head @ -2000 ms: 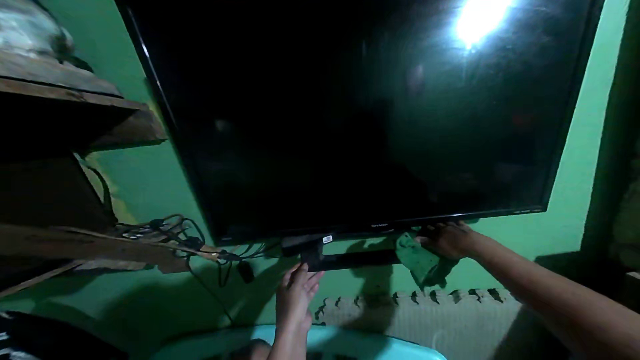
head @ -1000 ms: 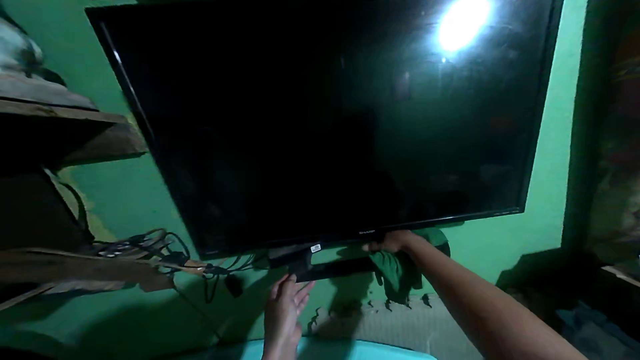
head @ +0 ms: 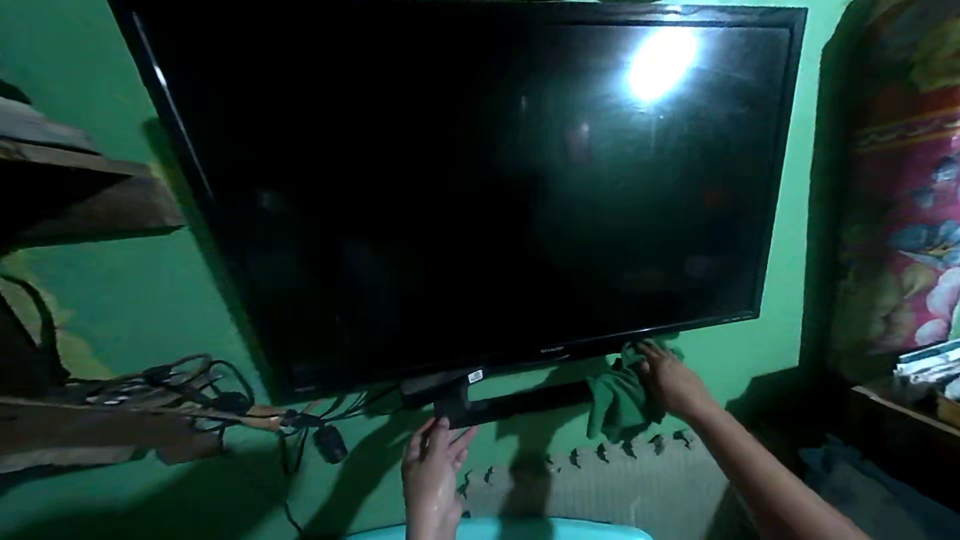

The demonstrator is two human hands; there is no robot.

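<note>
A flat-screen Sharp television (head: 465, 195) with a dark screen hangs against the green wall. Below its lower edge is a black bracket or stand bar (head: 525, 403). My left hand (head: 435, 469) grips the lower left corner of that bar between thumb and fingers. My right hand (head: 667, 379) holds a green cloth (head: 622, 397) at the television's bottom edge, right of the maker's name. The cloth hangs down over the right end of the bar. Part of the cloth is hidden behind my fingers.
Tangled cables and a black adapter (head: 330, 444) hang at lower left, beside a wooden ledge (head: 97, 431). A wooden shelf (head: 97, 202) juts out above. Corrugated sheet (head: 645, 487) and a turquoise plastic edge (head: 502, 529) lie below. Floral fabric (head: 922, 225) and papers (head: 930, 364) are at right.
My right hand with the green cloth has moved along the television's bottom edge, first leftward, then back to the right. My left hand has stayed at the bar's lower left corner.
</note>
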